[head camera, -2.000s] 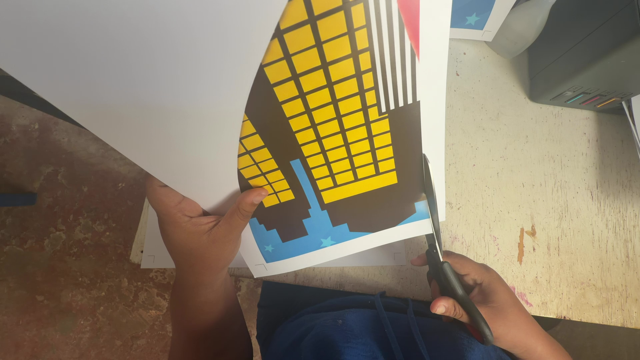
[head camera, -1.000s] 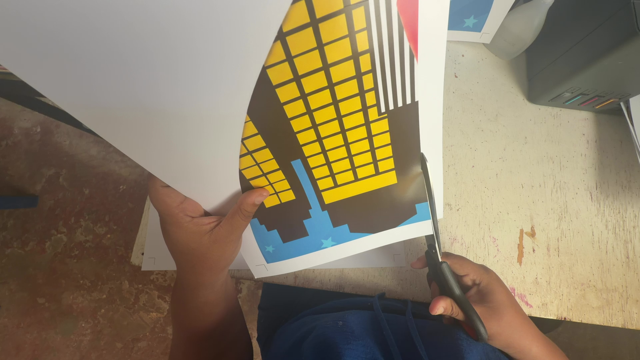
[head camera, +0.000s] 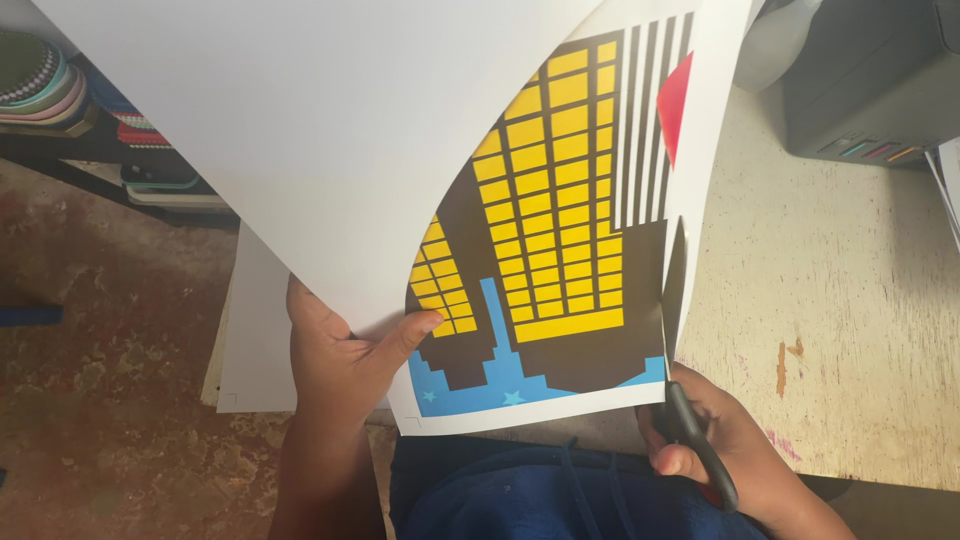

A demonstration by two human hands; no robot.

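Note:
A large printed sheet point(head camera: 570, 367) shows dark buildings with yellow windows, blue ground with stars, black and white stripes and a red shape. Its upper left part curls over, showing the plain white back. My left hand point(head camera: 337, 360) grips its lower left part, thumb on the printed side. In my right hand point(head camera: 712, 442) is a pair of scissors point(head camera: 694, 442) with black handles. The blades point up, at the right edge of the print, one in front of the paper; the cut runs along the border between print and white margin. The tip of the other blade is hidden.
Below the sheet is a worn, pale wooden table point(head camera: 772, 337). A printer with coloured ink marks point(head camera: 862, 97) stands at the upper right, beside a translucent container point(head camera: 772, 45). Another white sheet point(head camera: 262, 352) lies under the print. A dark shelf point(head camera: 82, 154) with stacked items is at the left.
The sheet has shifted and turned in my hands, so more of the stripes and the red shape show. The scissors stay at the right edge of the print.

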